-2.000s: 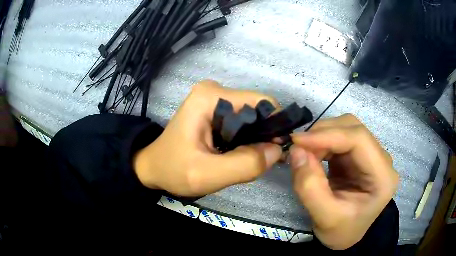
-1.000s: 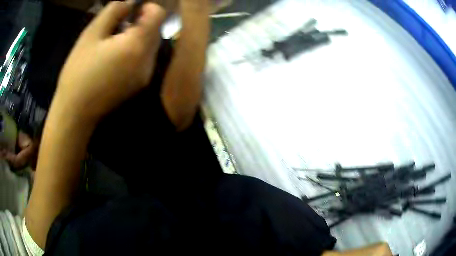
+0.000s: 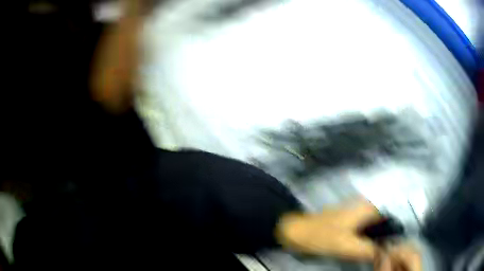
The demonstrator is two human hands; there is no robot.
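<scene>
The picture is badly blurred. My left hand [image 3: 331,232], in a dark sleeve, is at the lower right. It is closed around a short black bundle, the antennas [image 3: 386,227], whose single rods cannot be told apart. Blurred fingertips, which seem to be my right hand [image 3: 402,258], are just below the bundle near the bottom edge. The rest of that hand is hidden or cut off, and what it holds cannot be told. The loose antenna pile [image 3: 361,140] is a dark smear on the pale sheet above my left hand.
The pale sheet [image 3: 276,63] covers the bench, with another dark smear [image 3: 231,8] at its top edge. A blue curved edge [image 3: 446,26] is at the upper right. Another person's bare forearm [image 3: 114,69] is at the upper left. A dark shape [image 3: 456,201] is at the right.
The view has swung left from the close work, then shifted so the pile sits higher and further left. My left hand shows again at the lower right. The other person's raised hand has left the picture.
</scene>
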